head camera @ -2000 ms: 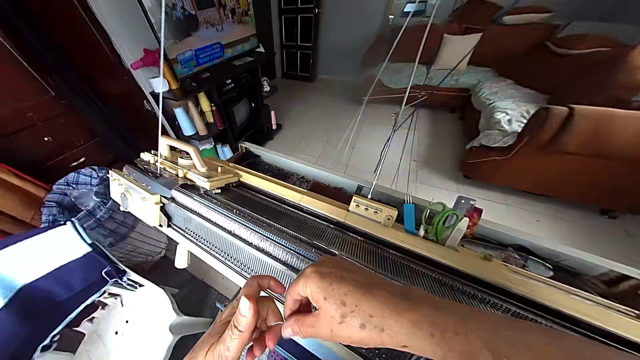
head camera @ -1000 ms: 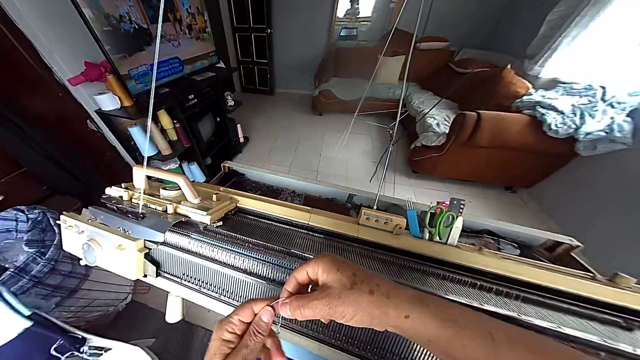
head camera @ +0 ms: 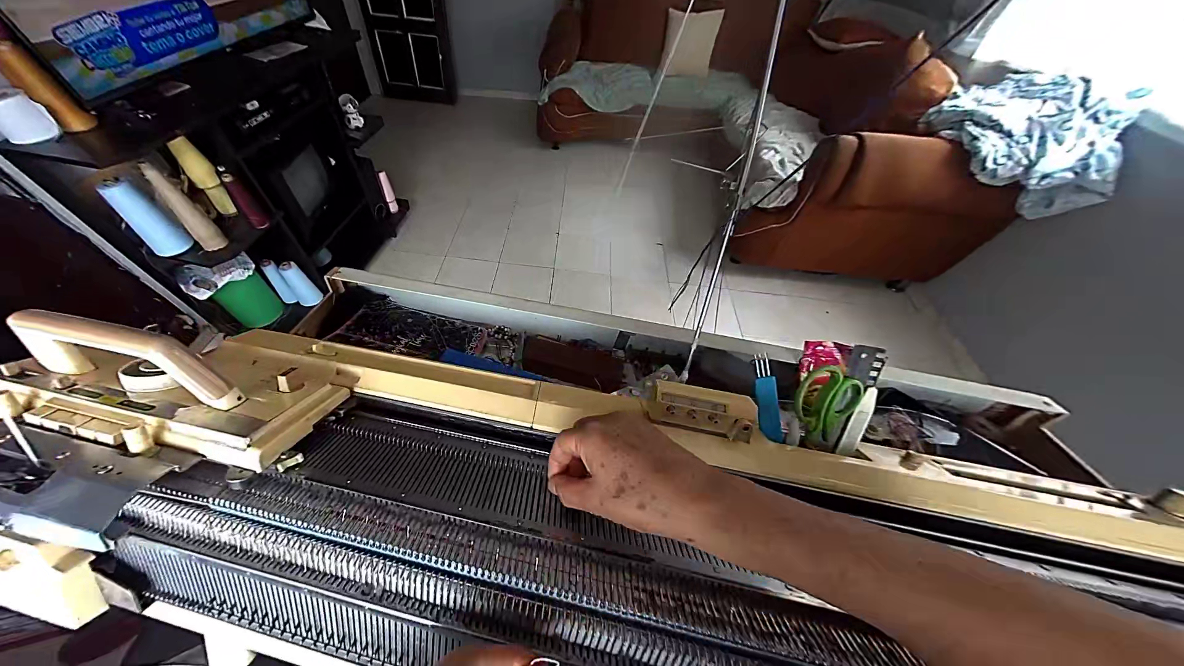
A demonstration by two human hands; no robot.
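Observation:
My right hand [head camera: 615, 472] is curled above the needle bed [head camera: 444, 467] of a knitting machine, near its rear cream rail; whether something thin lies between the fingertips cannot be told. Only a small part of my left hand [head camera: 495, 656] shows at the bottom edge, over the front bed [head camera: 296, 583], and its fingers are mostly hidden. The cream knitting carriage [head camera: 176, 398] with its arched handle sits on the left of the machine. A row counter [head camera: 703, 409] is fixed on the rear rail just beyond my right hand.
Green-handled scissors [head camera: 828, 402] and a blue-handled transfer tool [head camera: 767, 402] stand behind the rail. A long open box [head camera: 573, 314] holds odds and ends. A thin metal yarn mast [head camera: 740, 203] rises behind the counter. Yarn cones [head camera: 143, 217] fill the left shelf; a brown sofa [head camera: 888, 203] stands beyond.
My hands were together at the front of the machine. My right hand has moved away to the rear rail, while my left hand is now mostly out of view.

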